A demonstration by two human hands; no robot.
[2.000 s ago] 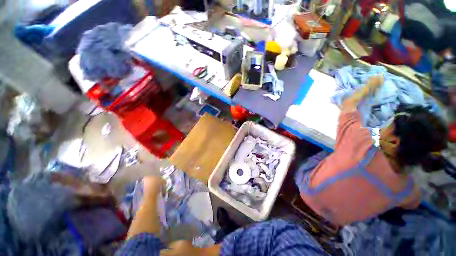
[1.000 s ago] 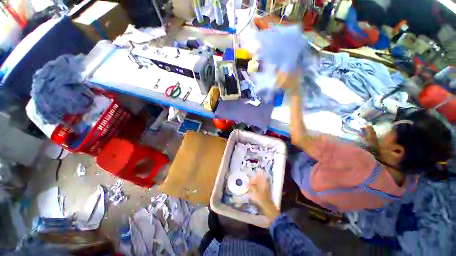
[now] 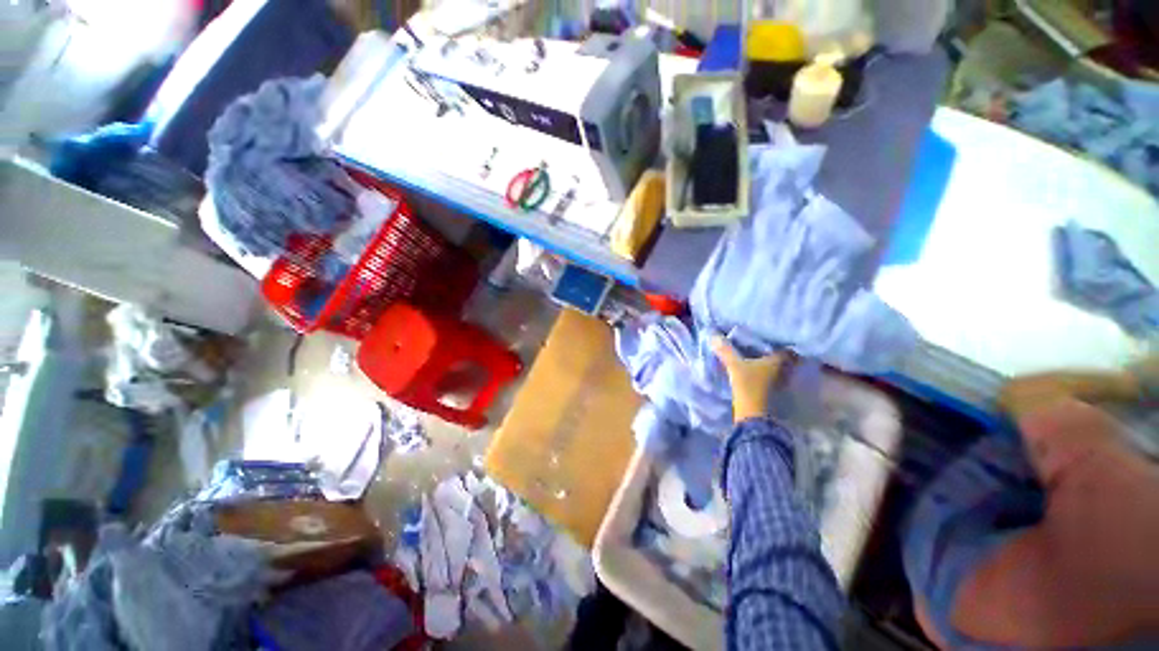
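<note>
My right hand, in a blue checked sleeve, reaches up from the bottom edge. It grips a bunch of light blue cloth at its lower part; the fingertips are partly hidden in the folds. The cloth spreads from the grey end of the machine table down over the far rim of the white plastic bin. My left hand is not in view.
The sewing machine has red-and-green scissors in front. A tray holds a dark object. Left are a red basket, red stool and cardboard. A blurred person in pink is at right.
My right hand has moved from over the bin up to the cloth and taken hold of it. The cloth, earlier raised by the other person, now hangs lower by the bin. The view is closer to the table.
</note>
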